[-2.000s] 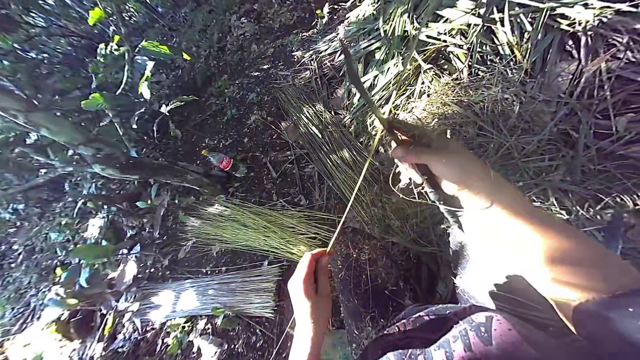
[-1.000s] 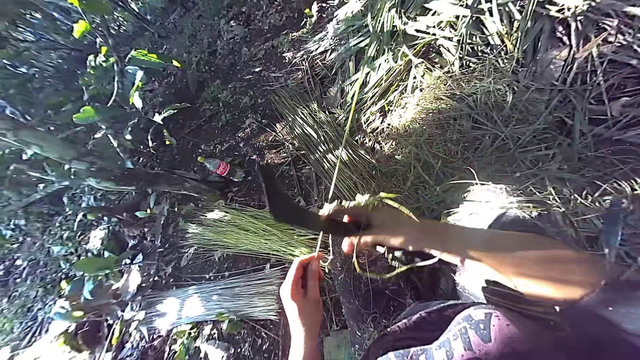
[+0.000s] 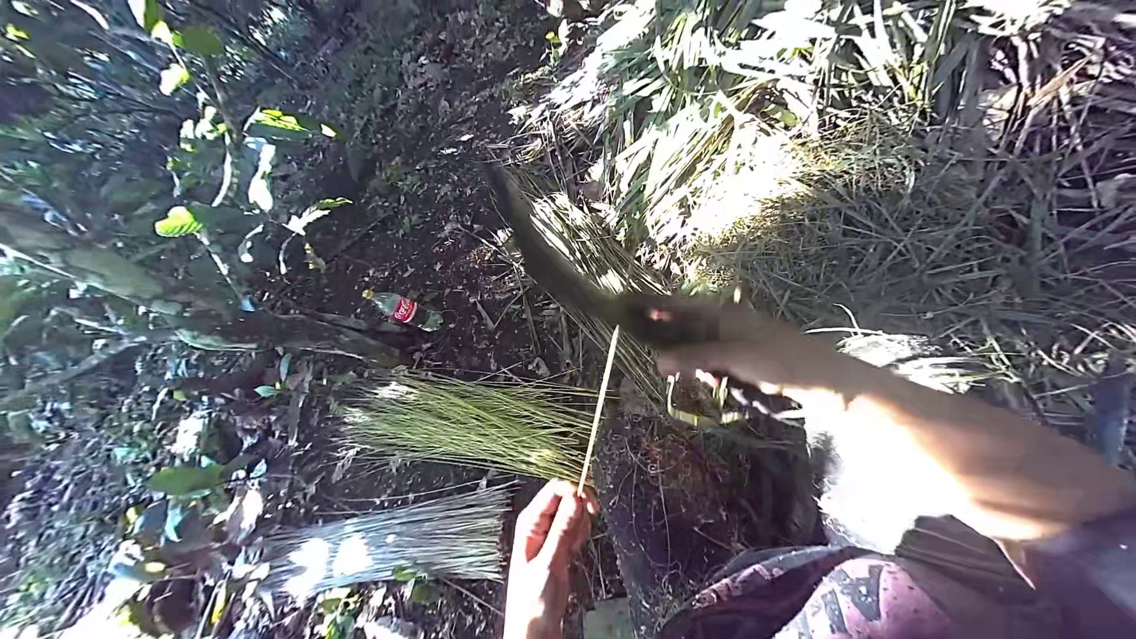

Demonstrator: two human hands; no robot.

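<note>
Between the fingertips of my left hand (image 3: 552, 532), low in the middle, a thin pale plant strip (image 3: 602, 404) is pinched, pointing up. My right hand (image 3: 701, 333) is closed around the handle of a dark curved machete (image 3: 559, 271), whose blade points up and to the left. Hand and blade are blurred. Curled green shavings (image 3: 701, 413) hang just below my right hand. A bundle of thin green stalks (image 3: 470, 426) lies left of the strip, and a paler bundle (image 3: 399, 537) lies below it. More stalks (image 3: 595, 248) lie behind the blade.
A Coca-Cola plastic bottle (image 3: 404, 311) lies on the dark soil left of the machete. Leafy branches (image 3: 186, 222) fill the left side. Cut long leaves (image 3: 692, 115) and dry grass (image 3: 914, 213) are heaped at the upper right. My clothed leg (image 3: 870, 599) is at the bottom right.
My right hand with the machete was higher two seconds ago, came down close to my left hand, and is now up and to the right of it. My left hand still pinches a strip.
</note>
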